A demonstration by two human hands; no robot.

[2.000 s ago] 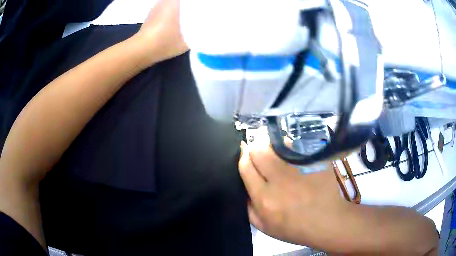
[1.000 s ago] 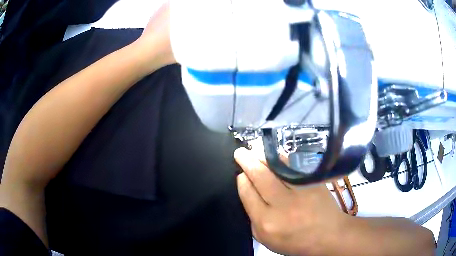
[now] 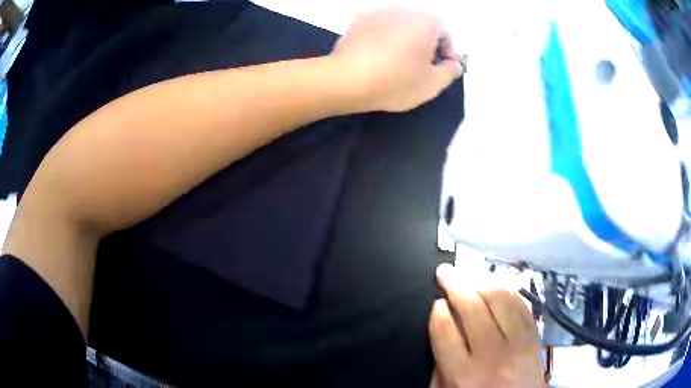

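The black garment panel point(image 3: 379, 250) lies across the table, with a purplish-navy pocket piece point(image 3: 261, 220) on it. The white sewing machine head point(image 3: 508, 174) with a blue stripe stands at the right and hides the needle area. My left hand point(image 3: 405, 61) is at the panel's far right edge, beyond the machine head's left side, with thumb and finger pinched on the cloth edge. My right hand point(image 3: 485, 326) lies at the panel's right edge below the machine head, fingertips on the cloth edge; its lower part is cut off by the frame.
Black looped scissors handles point(image 3: 621, 333) show under the machine at the lower right. A sliver of orange-copper snips point(image 3: 548, 362) is beside my right hand. More black cloth point(image 3: 98, 45) is bunched at the far left. Something bright blue shows at the left rim.
The view has shifted, so the machine now appears farther right. My left hand, before partly hidden behind the machine head, now shows fully at the cloth's edge. My right hand appears lower.
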